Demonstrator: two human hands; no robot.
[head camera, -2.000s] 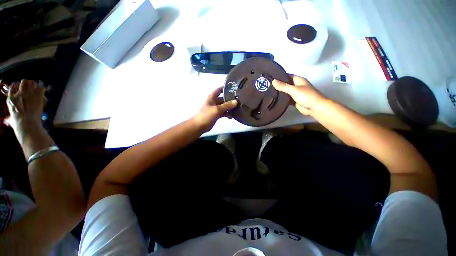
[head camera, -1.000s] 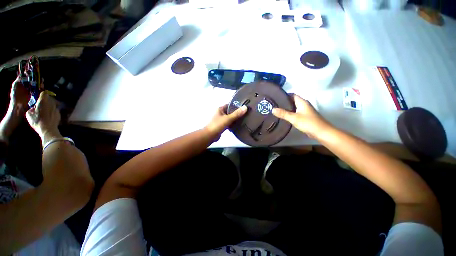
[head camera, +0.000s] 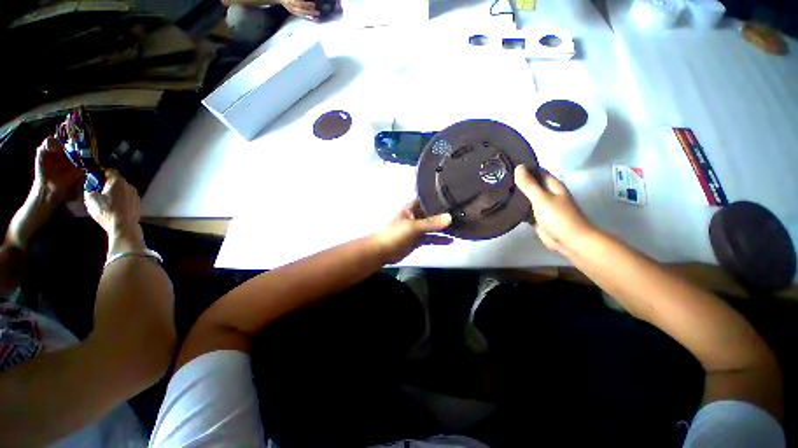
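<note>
A round brown plastic case (head camera: 472, 188) is held up at the table's front edge, its face with moulded slots and a white ring mark towards me. My left hand (head camera: 409, 232) grips its lower left rim. My right hand (head camera: 551, 208) grips its right side, thumb on the face. Behind it a black mirror dash cam (head camera: 404, 146) lies on the table, its right part hidden by the case. Another brown round case (head camera: 751, 245) lies at the right front edge.
A long white carton (head camera: 269, 87), a brown disc (head camera: 332, 124), a white roll with a brown centre (head camera: 588, 131), a small card (head camera: 629, 185) and a printed strip (head camera: 699, 166) lie around. At left, a person's hands hold a cable bundle (head camera: 80, 144).
The view has shifted, so the table sits lower in the picture. Both my hands still hold the brown case, which has turned and now covers more of the dash cam.
</note>
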